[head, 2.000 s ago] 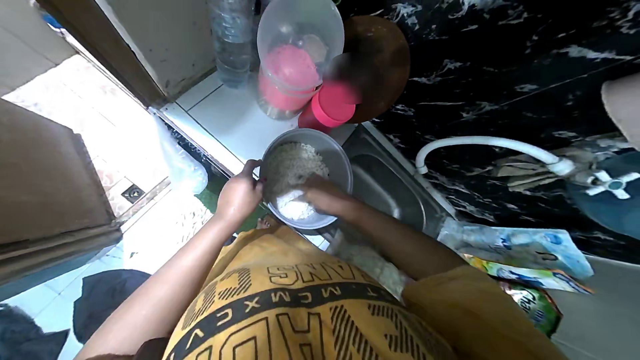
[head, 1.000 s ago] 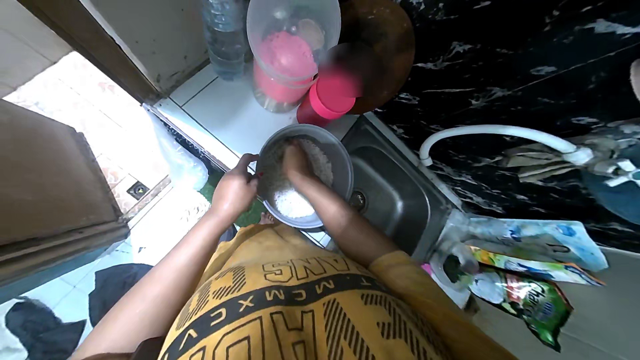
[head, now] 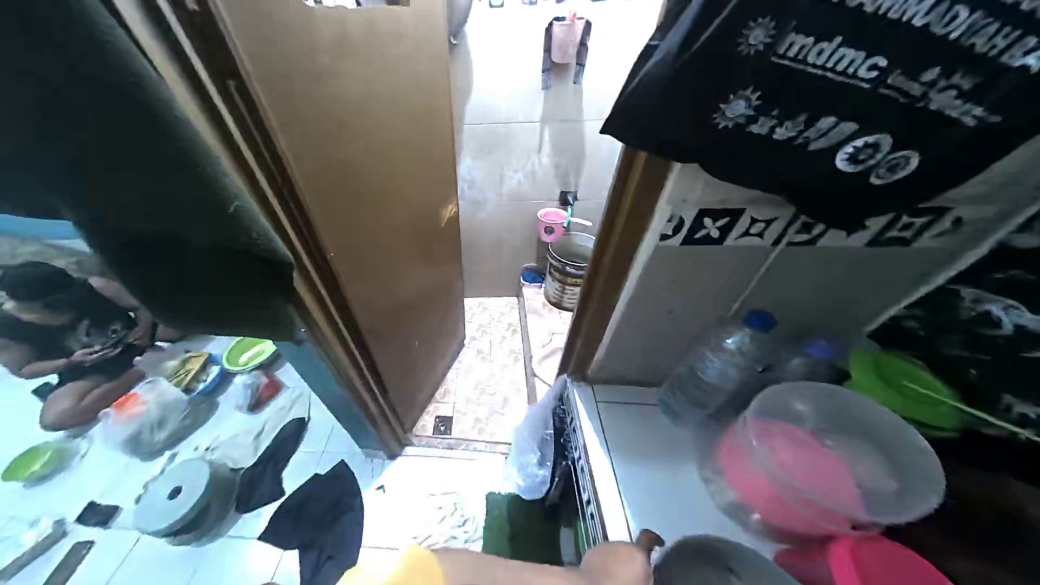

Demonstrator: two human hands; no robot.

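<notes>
At the bottom edge, my left hand (head: 619, 562) is at the near left side of the grey metal pot (head: 719, 562), its fingers closed at the rim. The frame cuts off most of the pot, so its contents are hidden. My right hand is out of view. Behind the pot stands a clear plastic container (head: 861, 455) with a pink item inside. A bright pink plastic container (head: 886, 562) sits right beside the pot.
Clear water bottles (head: 715, 366) and a green plastic basin (head: 902, 390) stand on the tiled counter (head: 642, 439). Left are a wooden door (head: 366, 179), a doorway, and a seated person (head: 81, 341) on the floor among bags, dishes and dark cloths (head: 321, 520). A bucket (head: 567, 272) stands beyond.
The view has swung up and left to the doorway and the floor. My right hand, in the pot with the white grains a second ago, is out of view.
</notes>
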